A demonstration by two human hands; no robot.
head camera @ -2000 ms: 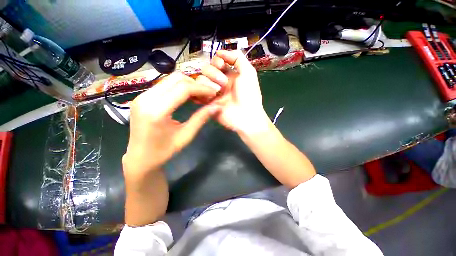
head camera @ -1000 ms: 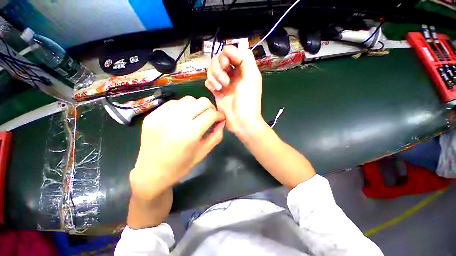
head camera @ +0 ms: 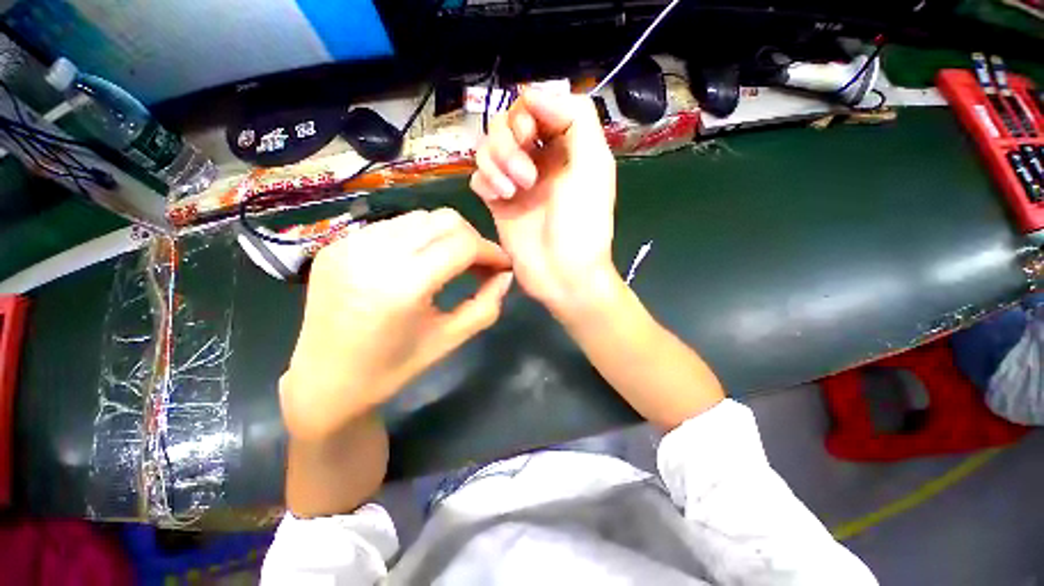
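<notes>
My left hand (head camera: 384,309) is over the mat, back of the hand up. Its thumb and index fingertips meet at the heel of my right palm; no object shows between them, and a tiny one could be hidden. My right hand (head camera: 555,195) is turned palm up, fingers loosely curled, with nothing visible in it. A white cable (head camera: 635,48) comes down from the top and passes behind my right hand. A loose white cable end (head camera: 638,262) lies on the dark green mat (head camera: 756,252) right of my wrist.
A white-and-orange taped piece (head camera: 292,250) lies left of my hands. A bottle (head camera: 132,126), black mouse (head camera: 372,134), black oval pad (head camera: 278,132) and monitor (head camera: 218,46) stand behind. A red tray (head camera: 994,149) is at far right, clear tape (head camera: 166,389) at left.
My left hand first moved down from my right fingers towards the right wrist, uncovering the taped piece. Since then its thumb and index have arched apart behind their touching tips.
</notes>
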